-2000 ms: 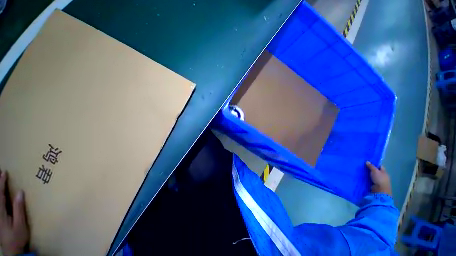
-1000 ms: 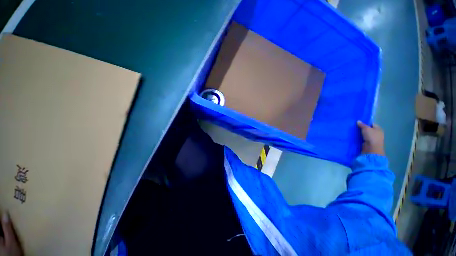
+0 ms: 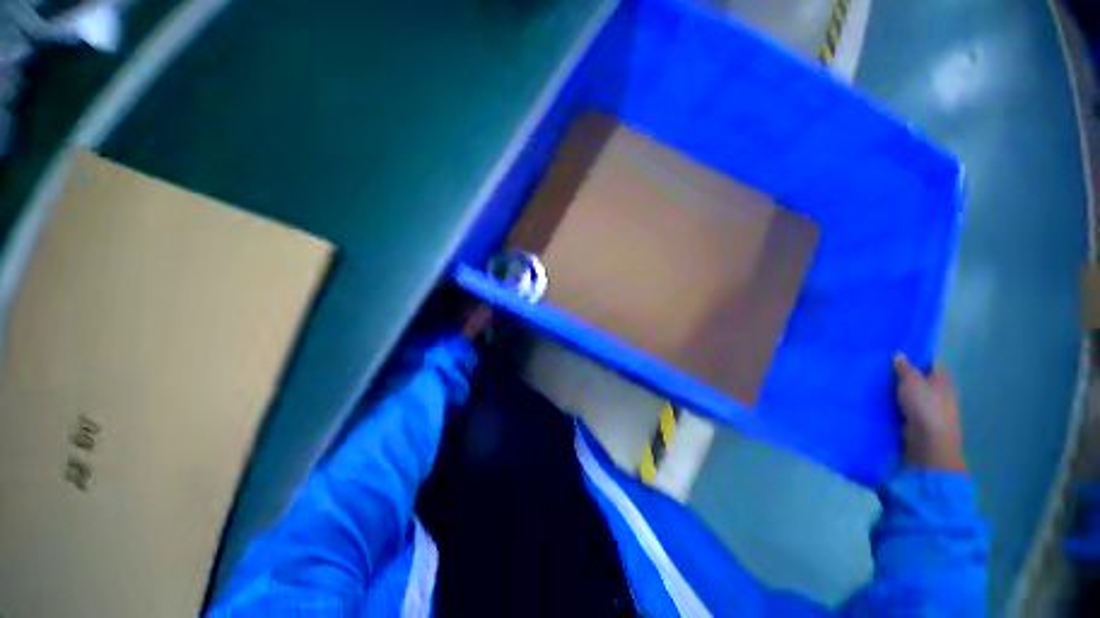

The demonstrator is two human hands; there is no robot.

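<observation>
A large deep blue plastic bin (image 3: pixel 887 296) stands beside the green bench, tilted in view. A tan cardboard sheet (image 3: pixel 676 254) lies on its floor. One round white ear-cup unit (image 3: pixel 519 277) lies in the bin's near left corner; its details are blurred. My right hand (image 3: pixel 931 417) grips the bin's right rim, thumb over the edge. My left hand (image 3: pixel 478 321) is at the bin's near left corner, small, blurred and mostly hidden under the rim; its fingers cannot be made out.
A cardboard work sheet (image 3: pixel 157 362) with two dark printed characters lies on the green bench (image 3: pixel 362 121) at left. A pale rail edges the bench's far side. Yellow-black floor tape (image 3: pixel 659 444) shows below the bin. Blurred pale items are at the top left.
My left hand has left the cardboard work sheet and come to the bin's near left corner. My right hand stays on the rim. The view has shifted.
</observation>
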